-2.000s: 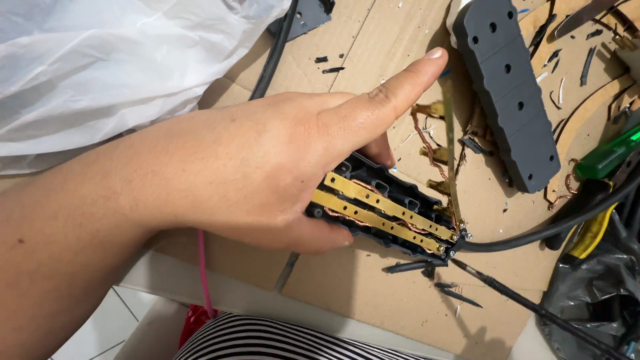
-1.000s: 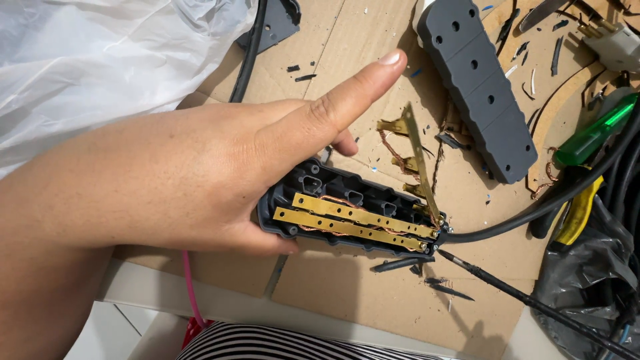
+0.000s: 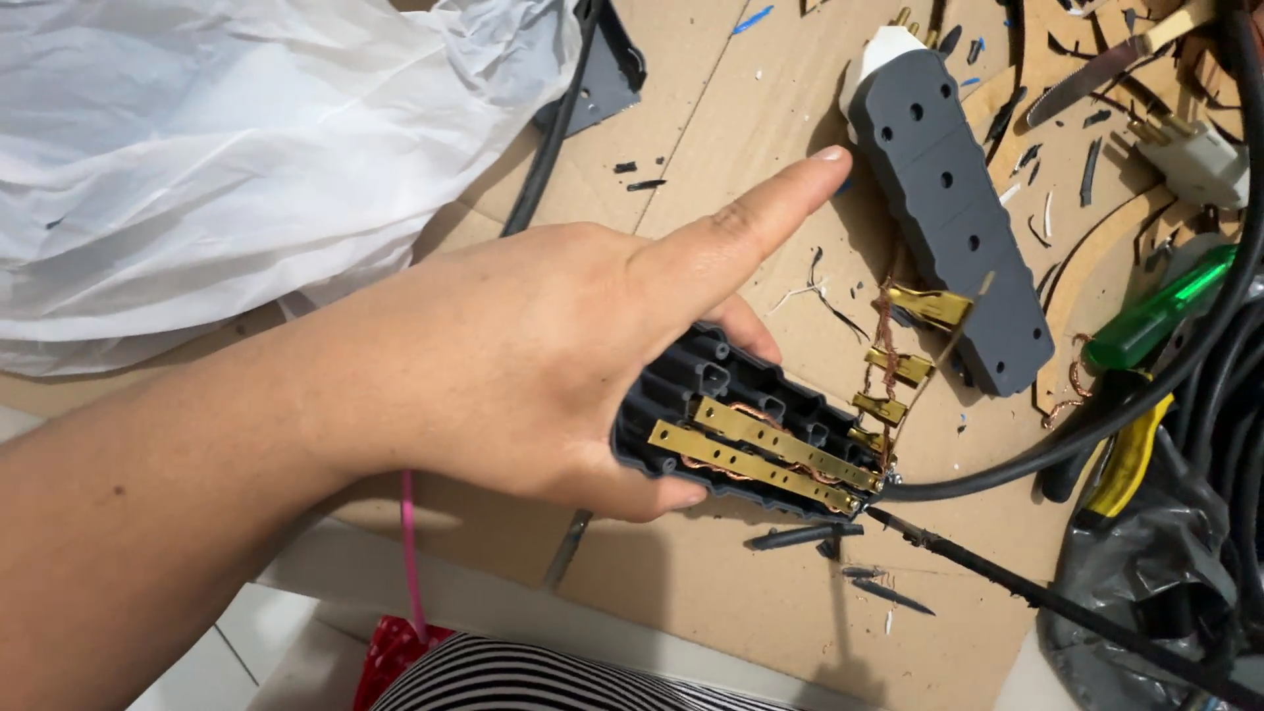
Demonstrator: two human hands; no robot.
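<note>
My left hand (image 3: 553, 365) grips the left end of a black plastic power-strip housing (image 3: 711, 380), thumb along its lower side, index finger stretched out to the upper right. Two perforated brass strips (image 3: 750, 464) with copper strands lie inside the housing. Beside its right end a third brass strip with clips (image 3: 904, 365) and copper wire stands outside, leaning right. A black cable (image 3: 987, 484) runs from that end. The tip of a dark thin rod, seemingly a soldering iron (image 3: 958, 563), is at the strips' right end. My right hand is out of view.
A grey perforated cover (image 3: 948, 197) lies at upper right beside a white plug (image 3: 1200, 163), a knife (image 3: 1096, 79) and a green-handled tool (image 3: 1155, 316). A white plastic bag (image 3: 247, 148) covers the upper left. Black scraps and cables lie on the cardboard (image 3: 721, 592).
The housing has tilted in my left hand. The outer brass strip with clips leaned left at its top one second ago and leans right now. The rod's tip has stayed at the housing's right end.
</note>
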